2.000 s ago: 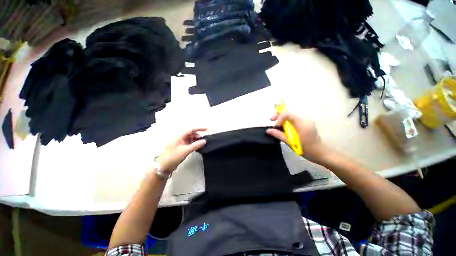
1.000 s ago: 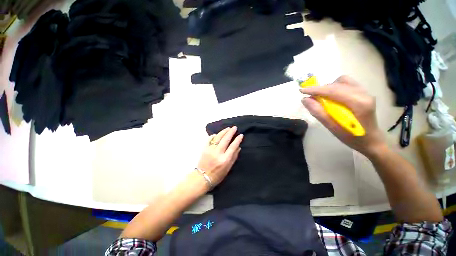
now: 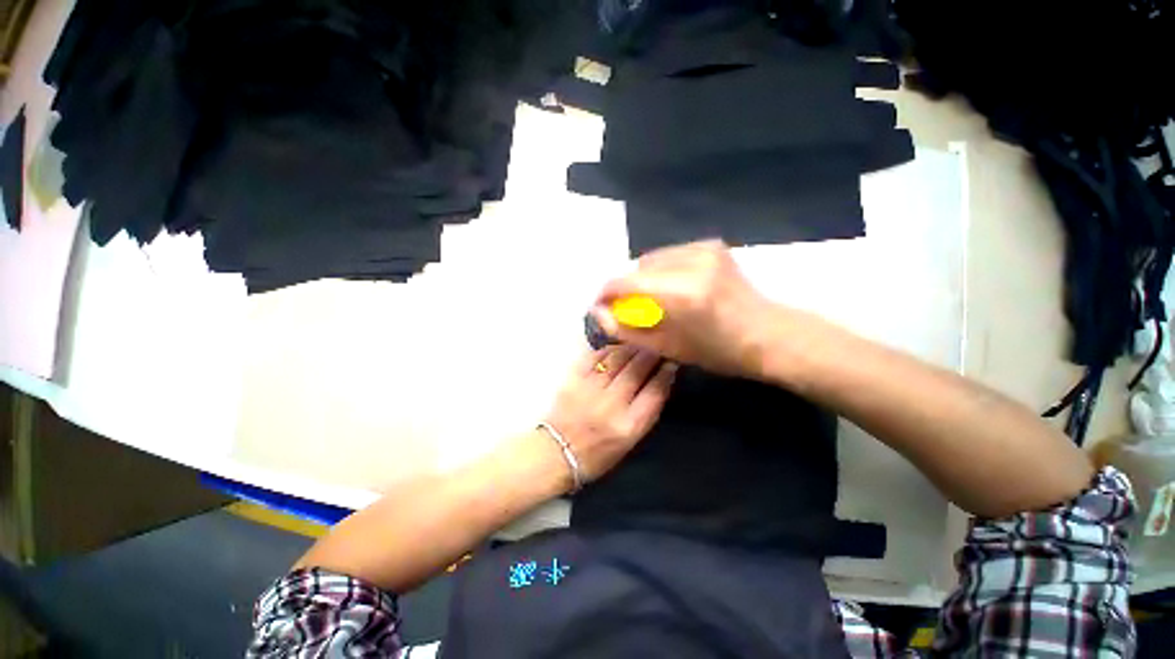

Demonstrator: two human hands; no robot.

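Observation:
A black panel [image 3: 735, 457] lies flat on the pale board at the near edge, with a side tab at its lower right. My left hand [image 3: 619, 409] rests on its left part, fingers spread and pointing to its far edge. My right hand [image 3: 689, 309] grips the glue brush [image 3: 638, 312] at the panel's far left end, just beyond my left fingers. Only the yellow handle's end shows; the bristles are hidden by my right hand. The hands cover much of the far edge.
A large heap of black panels [image 3: 322, 167] lies at left. A row of overlapping panels [image 3: 735, 155] lies beyond the work. Black strips [image 3: 1095, 245] lie in a tangle at right, near a translucent bottle [image 3: 1140, 470]. The table's near edge curves at lower left.
My right hand has carried the brush from the right, beyond the panel, to the panel's far left end. My left hand stays on the panel. Earlier both hands were at its far edge.

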